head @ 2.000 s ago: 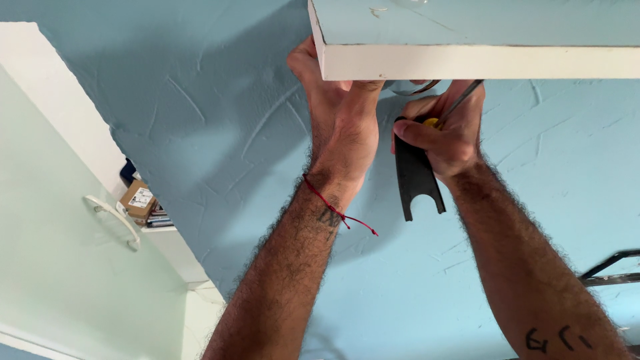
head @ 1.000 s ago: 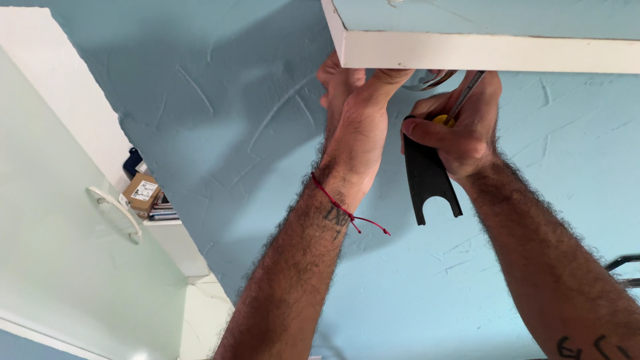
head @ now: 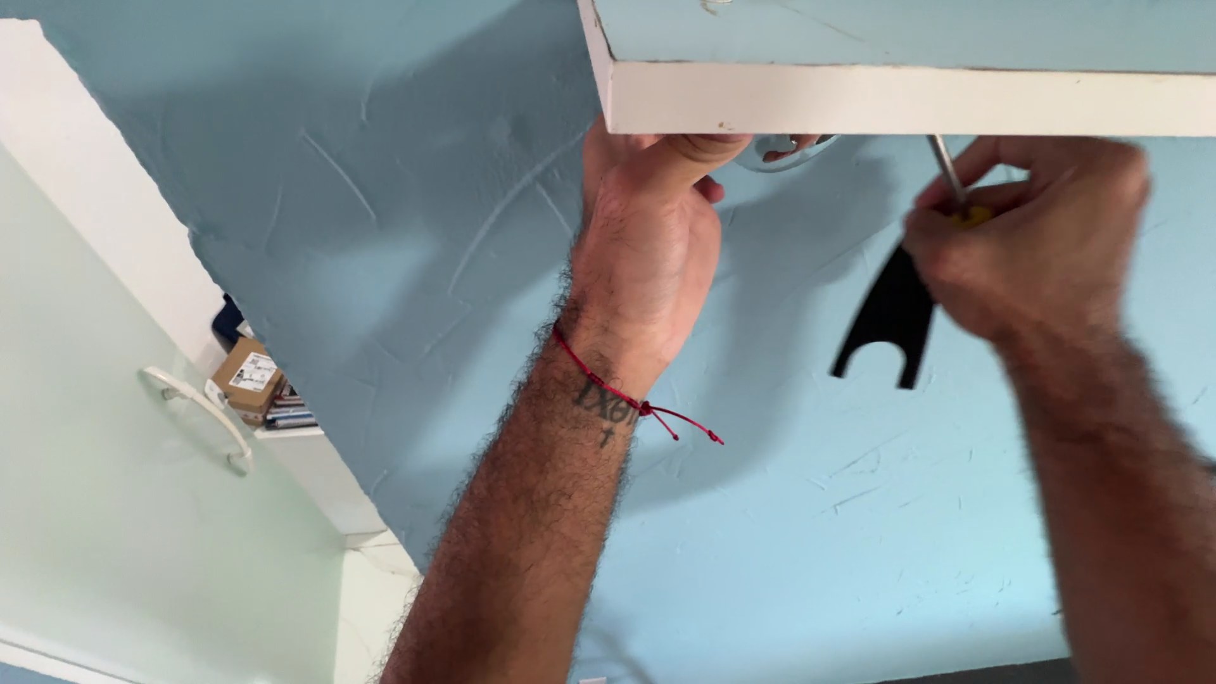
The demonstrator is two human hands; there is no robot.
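Observation:
My left hand (head: 655, 218) reaches up behind the lower edge of a white-edged panel (head: 855, 100), its fingertips hidden there. Beside its fingers, a clear, rounded piece (head: 784, 157) shows partly below the panel; what my left hand grips cannot be made out. Farther right, my right hand (head: 1035, 228) is closed around a screwdriver with a yellow part (head: 974, 217) at the base of its metal shaft, which runs up behind the panel. A flat black piece with a U-shaped notch (head: 883, 318) hangs down from the same hand.
Behind both hands is a textured blue wall (head: 494, 285). At the left stands a pale green door (head: 114, 456) with a curved white handle (head: 199, 413). Past it, a cardboard box (head: 244, 380) and a stack of books (head: 290, 408) rest on a white shelf (head: 328, 465).
My right hand has moved to the right, away from my left hand, with the screwdriver and black piece still in it. The black piece now tilts the other way. My left hand remains at the panel.

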